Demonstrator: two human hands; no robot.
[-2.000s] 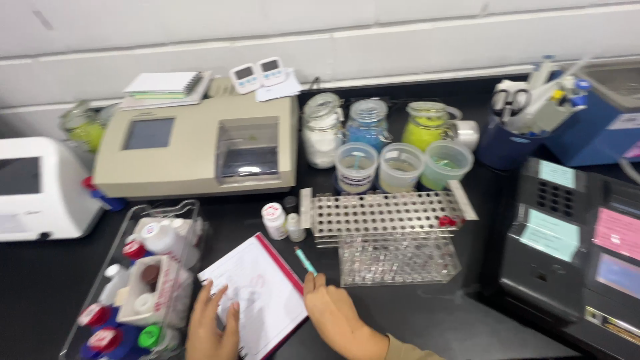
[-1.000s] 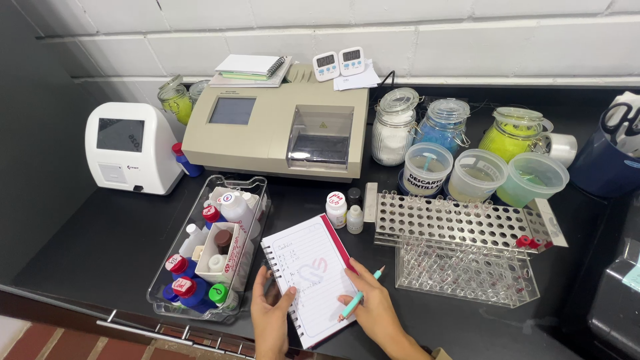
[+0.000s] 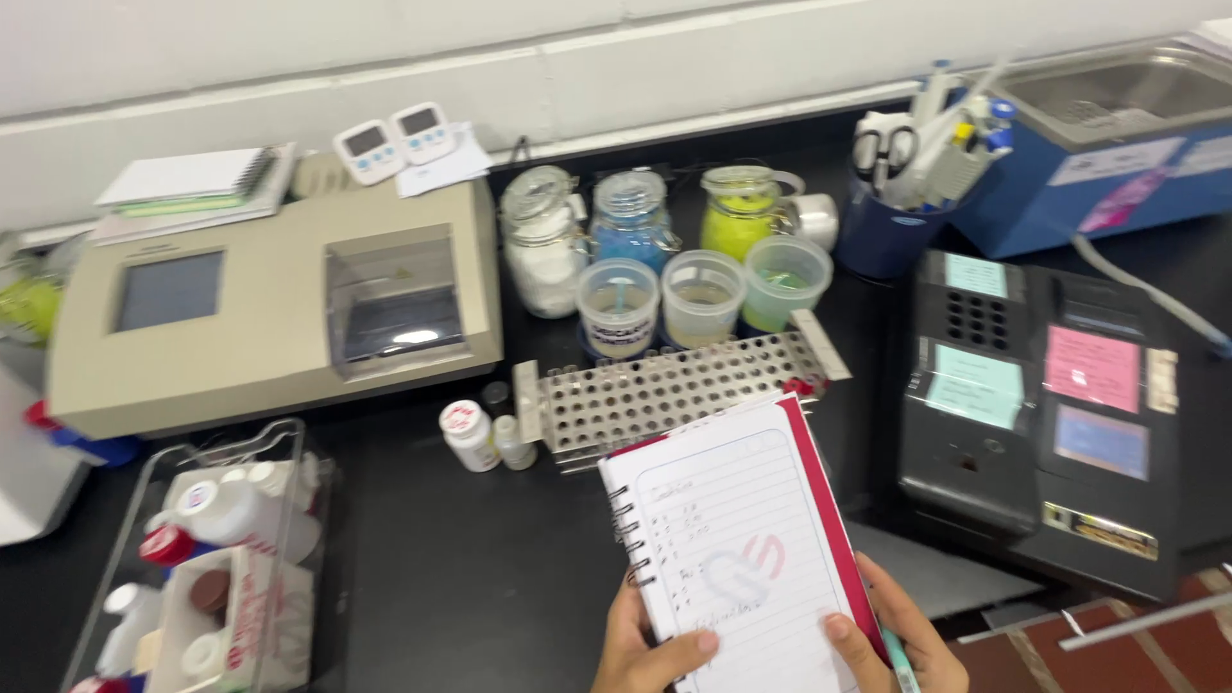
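Observation:
A spiral notebook (image 3: 741, 539) with a red edge and handwriting on its lined page is held up between my hands, in front of a metal test-tube rack (image 3: 674, 395). My left hand (image 3: 654, 640) grips its lower left side, thumb on the page. On its lower right side is my right hand (image 3: 900, 635), thumb also on the page, with a teal pen (image 3: 900, 659) held against the red edge. The notebook's bottom runs out of view. Left of the rack stand a white bottle (image 3: 472, 438) with a marked cap and a small dropper bottle (image 3: 513, 443).
Reagent bottles fill a clear plastic basket (image 3: 322, 539) at lower left. A beige analyzer (image 3: 279, 289) stands behind it. Glass jars (image 3: 544, 241) and plastic cups (image 3: 703, 294) line the back. On the right are a black instrument (image 3: 1039, 433), a pen cup (image 3: 885, 236) and a blue water bath (image 3: 1059, 183).
The notebook, lying on the bench before, is now lifted and farther right, in front of the rack. Both hands have moved with it. The view has swung right.

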